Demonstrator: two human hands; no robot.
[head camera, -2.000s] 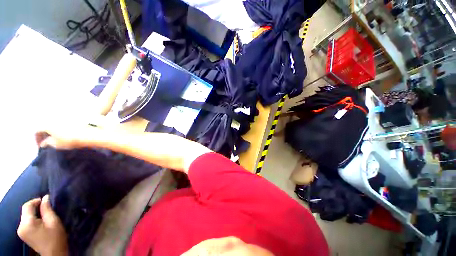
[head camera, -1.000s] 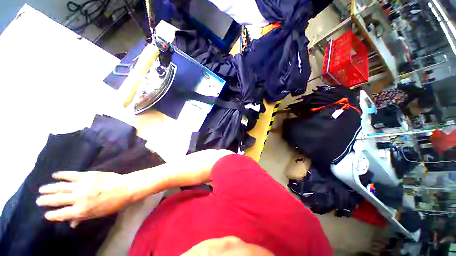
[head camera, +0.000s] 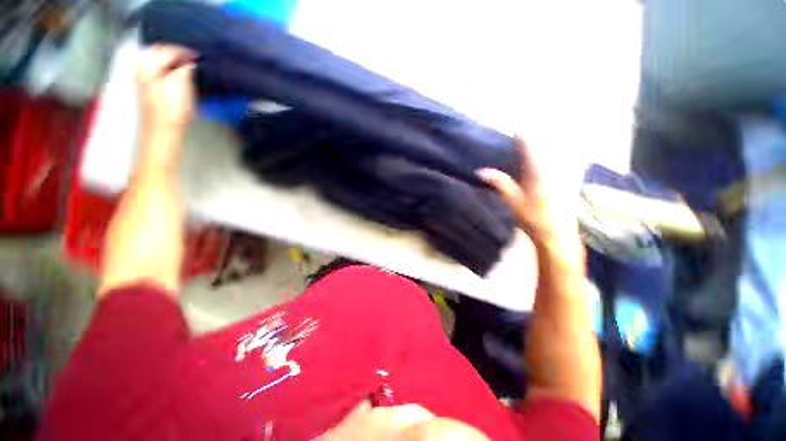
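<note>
The frame is blurred. Long dark navy cloth, apparently trousers (head camera: 345, 103), stretches across the white table (head camera: 483, 52), with a darker bunched part hanging on the near side. My left hand (head camera: 165, 77) holds its far left end. My right hand (head camera: 527, 194) grips its right end, with thumb and fingers at the edge. Whether a sleeve board lies under the cloth, I cannot tell. The iron (head camera: 625, 228), with its cream handle, stands to the right of my right hand.
Red crates (head camera: 34, 164) are at the left, beside and below the table. Dark garments (head camera: 689, 396) are heaped at the lower right. A bright blue item (head camera: 263, 10) is at the top, behind the cloth. Dark pieces also lie under my right forearm.
The view has swung round, so the iron is now at the right. Both hands are in view; the one hand that lay flat on dark cloth is replaced by two holding its ends.
</note>
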